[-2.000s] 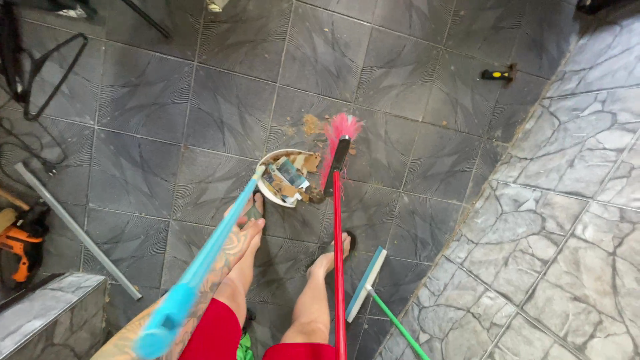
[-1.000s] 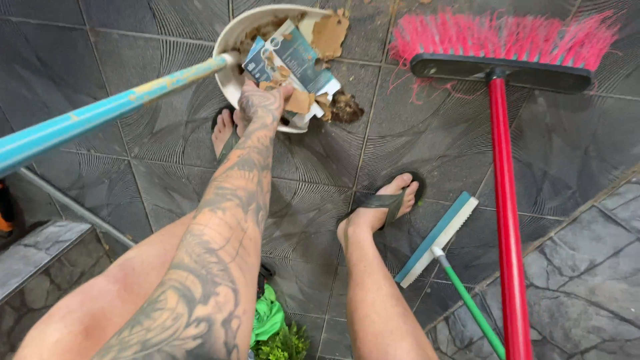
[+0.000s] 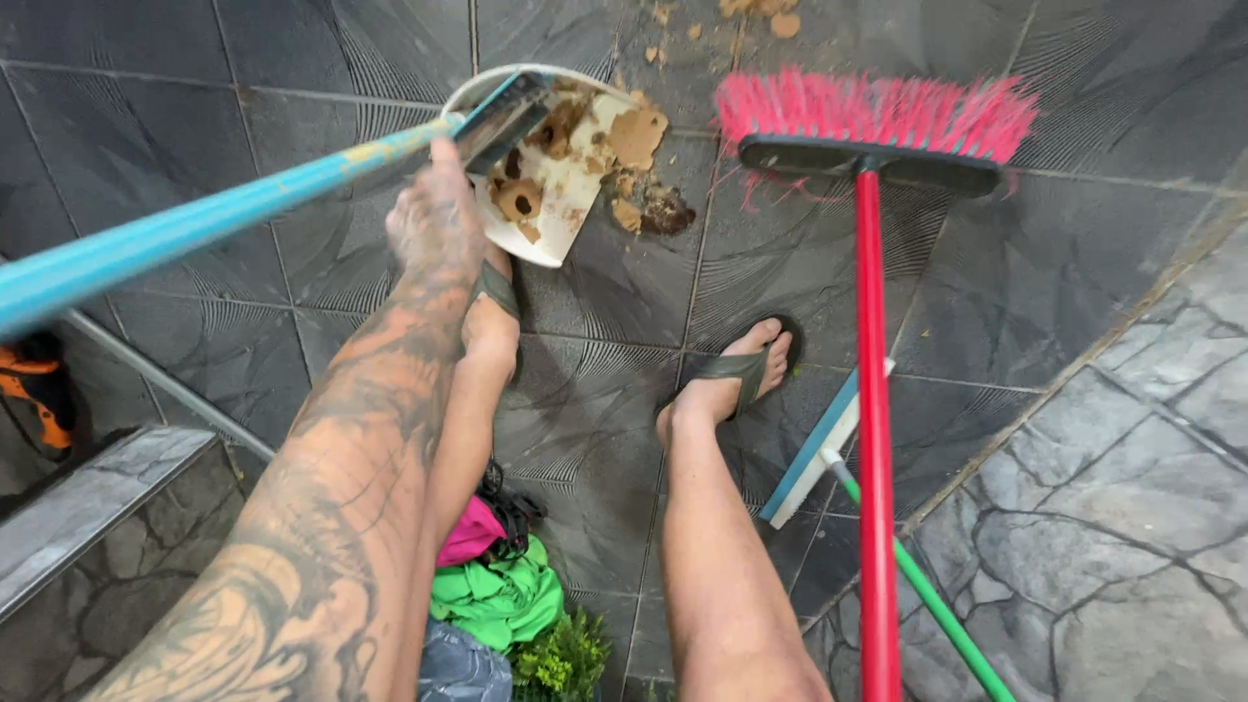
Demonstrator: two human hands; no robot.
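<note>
My tattooed left hand (image 3: 439, 210) is at the left rim of a white dustpan (image 3: 541, 252), one finger at the base of its light-blue pole (image 3: 234, 200). Its grip is partly hidden. Beside its fingertips, a blue-edged piece of packaging (image 3: 507, 117) stands tilted against the pan's back. Brown, crumbly debris (image 3: 556, 132) lies in the pan, with more at its open edge. A red-handled broom (image 3: 868, 156) with pink bristles is to the right. My right hand is out of view; the red handle (image 3: 876, 439) leaves the frame at the bottom.
A squeegee (image 3: 814, 453) with a green handle lies beside my sandalled right foot (image 3: 746, 366). Green cloth (image 3: 502, 595) and a leafy plant (image 3: 565, 658) are below, between my legs. At left are a grey metal bar (image 3: 171, 382), an orange tool (image 3: 34, 390) and a stone-look ledge (image 3: 97, 507).
My left hand has moved from the packaging's middle to the pan's left side. The packaging, spread across the pan a second ago, now stands tilted at its back, exposing the debris.
</note>
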